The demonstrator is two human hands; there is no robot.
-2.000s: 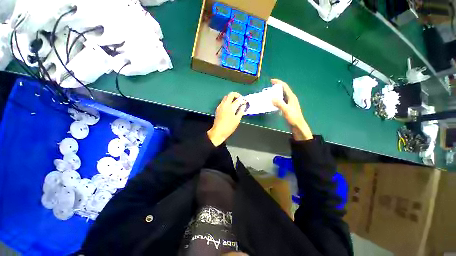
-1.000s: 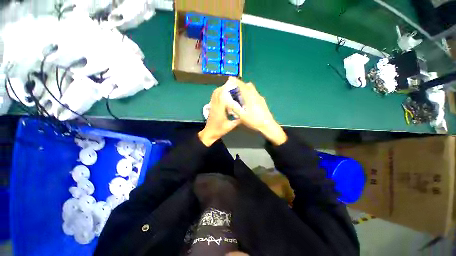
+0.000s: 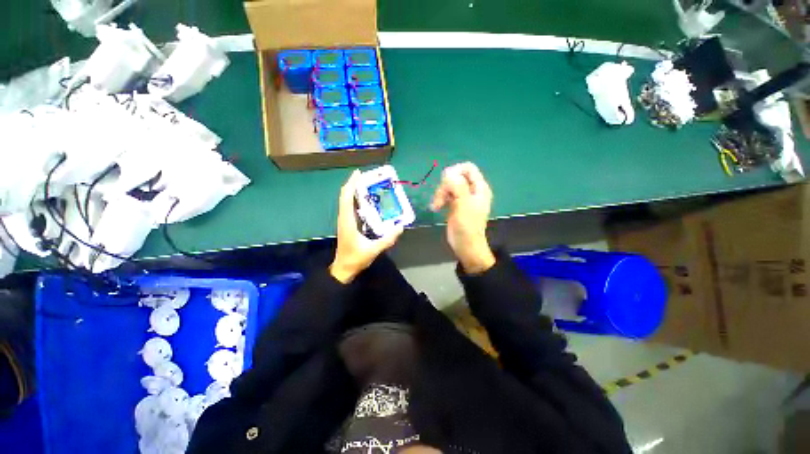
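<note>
My left hand [image 3: 352, 238] holds a white plastic housing [image 3: 406, 213] at the bench's front edge, its open end facing up. A blue battery pack [image 3: 385, 203] sits inside the housing. Thin red leads [image 3: 421, 180] stick out of the housing to the right. My right hand [image 3: 465, 208] is raised just right of the housing, apart from it, with fingers curled; it is blurred, and whether it pinches anything small cannot be told.
A battery carton [image 3: 273, 111] with blue packs stands behind my left hand. White corded housings [image 3: 98, 168] pile at the left. A blue crate [image 3: 75, 355] with round white parts and a blue stool [image 3: 632, 294] are below the bench. Small parts [image 3: 672, 93] and yellow-handled pliers [image 3: 726, 160] lie right.
The housing has turned so its open end and the blue pack show. My right hand has come off it to the right. The view has shifted, so the carton appears further left.
</note>
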